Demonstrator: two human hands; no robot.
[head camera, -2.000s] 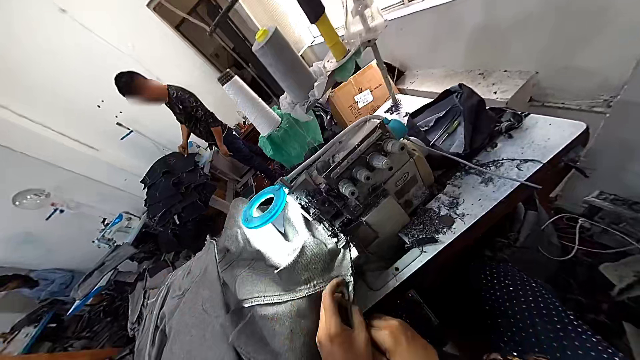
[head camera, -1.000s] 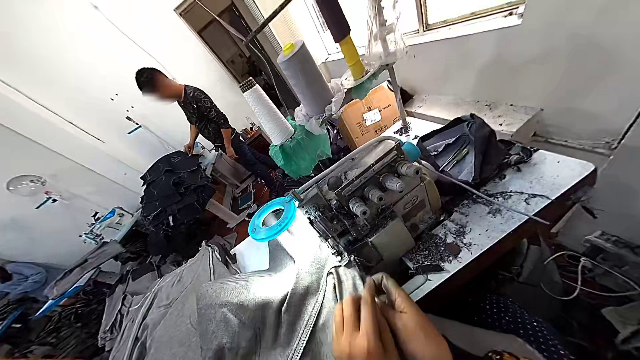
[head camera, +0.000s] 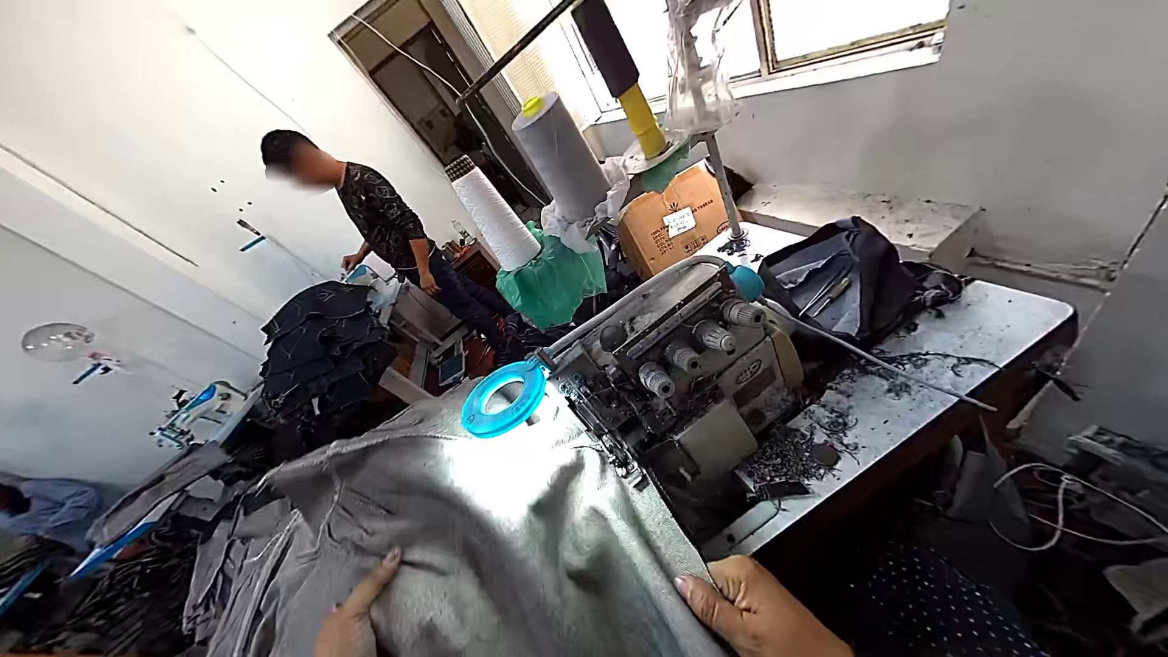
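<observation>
Grey fabric lies spread in front of an overlock sewing machine, its right edge running up to the machine's needle area. My left hand rests on the cloth at the bottom, index finger stretched out over it. At the lower right my right hand pinches the fabric's edge between thumb and fingers. A blue ring lamp on a bendable arm throws bright light on the cloth beside the machine. The presser foot is too dark and small to make out.
The white table bears lint, thread scraps and a dark cloth bundle with tools in it. Behind the machine are thread cones and a cardboard box. Another person stands beyond, near piled dark cloth pieces.
My hands were close together at the fabric's edge by the machine; now they are apart, the left one farther left on the cloth. The fabric lies more spread out.
</observation>
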